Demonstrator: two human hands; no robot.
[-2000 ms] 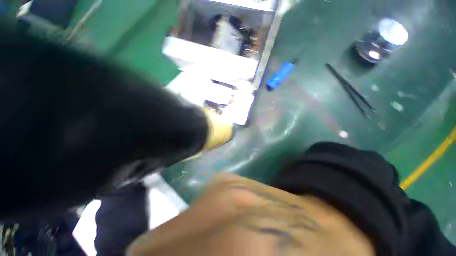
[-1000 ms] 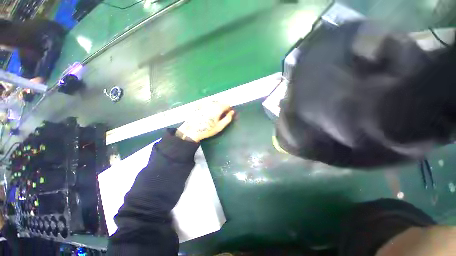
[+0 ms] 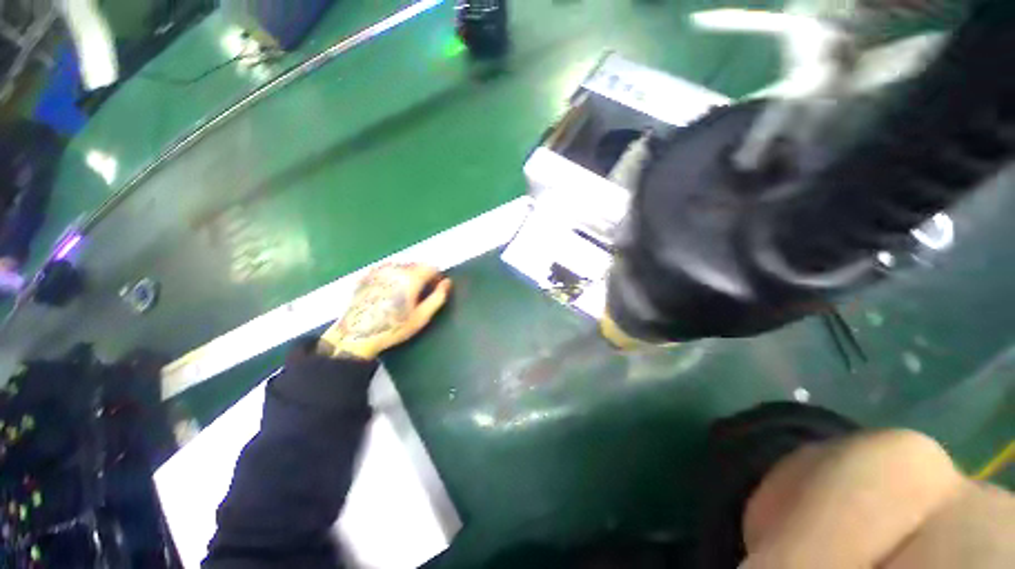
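Observation:
The large black screwdriver [image 3: 712,233] hangs at the upper right, its tan lower end beside the front of the white screw feeder [image 3: 579,200]. It hides part of the feeder. My left hand [image 3: 384,311] rests on the white edge strip [image 3: 267,333], with a gap between thumb and fingers and nothing seen in it. My right hand [image 3: 868,500] is large, blurred and cut off at the lower right, beside a black sleeve. Its fingers are hidden, and it is below the screwdriver, apart from it.
A white slab [image 3: 390,478] lies under my left forearm. Dark tweezers [image 3: 846,338] and a shiny clear-topped unit [image 3: 932,231] are at right. A ring part [image 3: 140,295] and a dark unit with green light [image 3: 481,28] are on the belt. Black trays [image 3: 84,456] stand at left.
The view has shifted, so my left hand and the slab sit further left. More of the feeder shows. The green-lit unit and the clear-topped unit have come into view. My left hand stays on the strip.

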